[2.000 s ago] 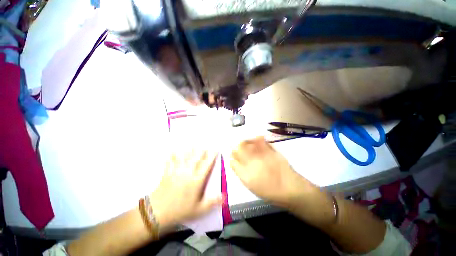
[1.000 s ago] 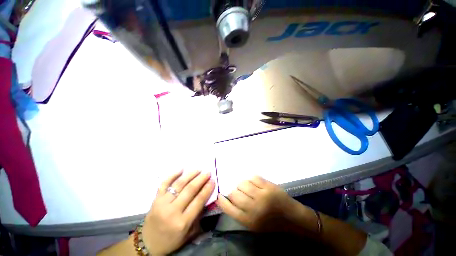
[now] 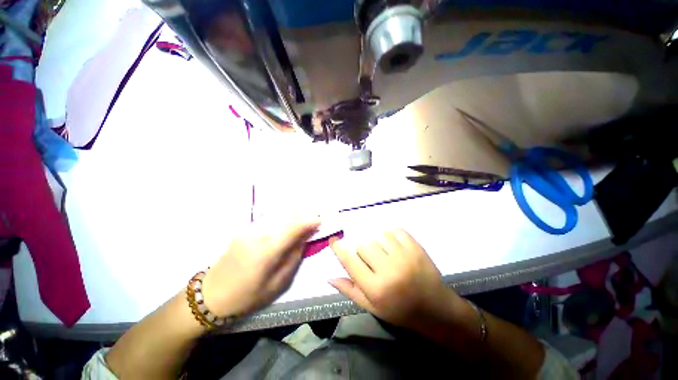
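A pale fabric piece, nearly lost in the glare, lies under the presser foot area [image 3: 355, 122] and reaches toward my hands. Its red-pink shell end [image 3: 322, 243] shows between my hands. My left hand [image 3: 262, 260] is on the piece's near end, thumb and fingers close together at the red edge. My right hand [image 3: 388, 271] touches the red end with its fingertips, its other fingers bent over the table. How firmly either hand grips is hard to tell.
The JACK machine head [image 3: 476, 67] hangs over the work. Black thread snips [image 3: 457, 178] and blue-handled scissors [image 3: 551, 185] lie right, beside a dark flat object [image 3: 635, 197]. Pale cut pieces [image 3: 104, 89] and a red pointed piece [image 3: 56, 260] lie left. The table's ribbed edge [image 3: 491, 279] is nearest me.
Both hands have moved forward from the table's near edge toward the needle. The near end of the piece is now lifted or folded, with more red showing between my hands.
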